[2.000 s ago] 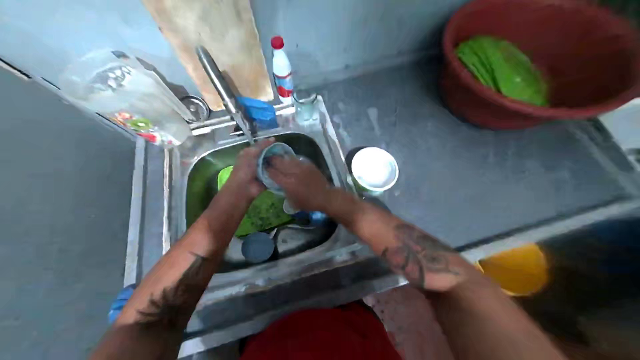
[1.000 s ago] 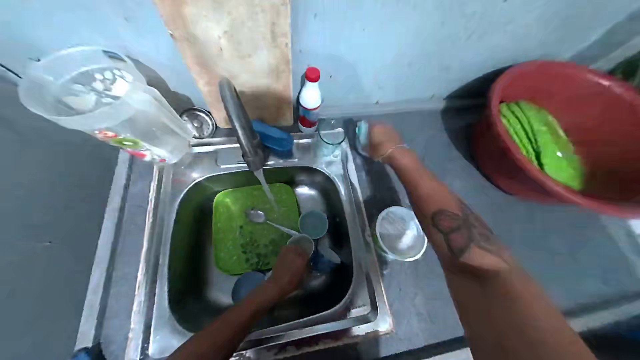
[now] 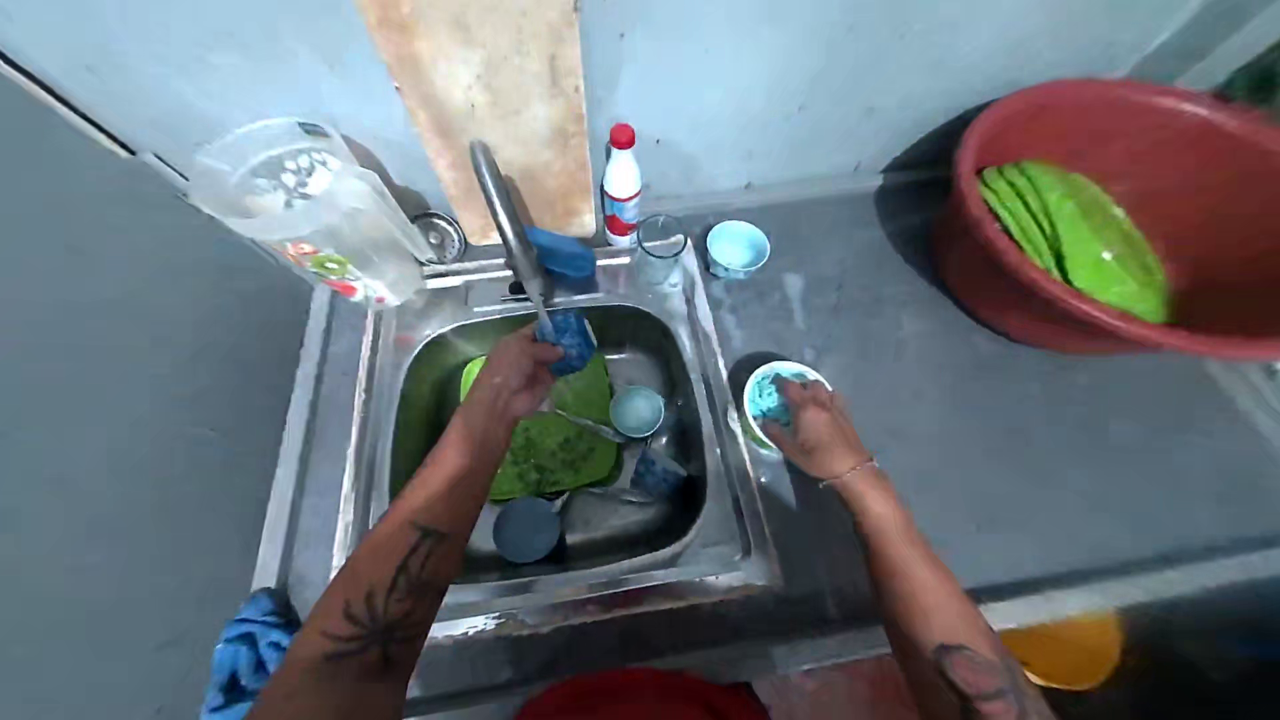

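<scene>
My left hand (image 3: 515, 375) holds a small blue patterned cup (image 3: 568, 342) under the faucet (image 3: 505, 215), over the steel sink (image 3: 735, 520). My right hand (image 3: 815, 425) reaches into a white tub (image 3: 755, 375) on the counter, its fingers on a light blue scrubbing mesh or sponge (image 3: 768, 398). In the basin lie a green square plate (image 3: 555, 450), a light blue cup (image 3: 637, 411), a gray-blue cup (image 3: 527, 530), another blue patterned cup (image 3: 657, 472) and spoons. A second light blue cup (image 3: 738, 249) stands on the counter behind the sink's right corner.
A clear plastic pitcher (image 3: 330, 220) stands at the back left, near a sink strainer (image 3: 439, 237). Behind the faucet are a blue brush or sponge (image 3: 562, 252), a white bottle (image 3: 622, 190) and a drinking glass (image 3: 661, 250). Green plates (image 3: 1080, 240) lie in a red basin (image 3: 1000, 290) at right.
My right hand has moved from the back of the counter to the white tub. My left hand has risen from the basin to the faucet with a blue cup. A light blue cup now stands beside the glass.
</scene>
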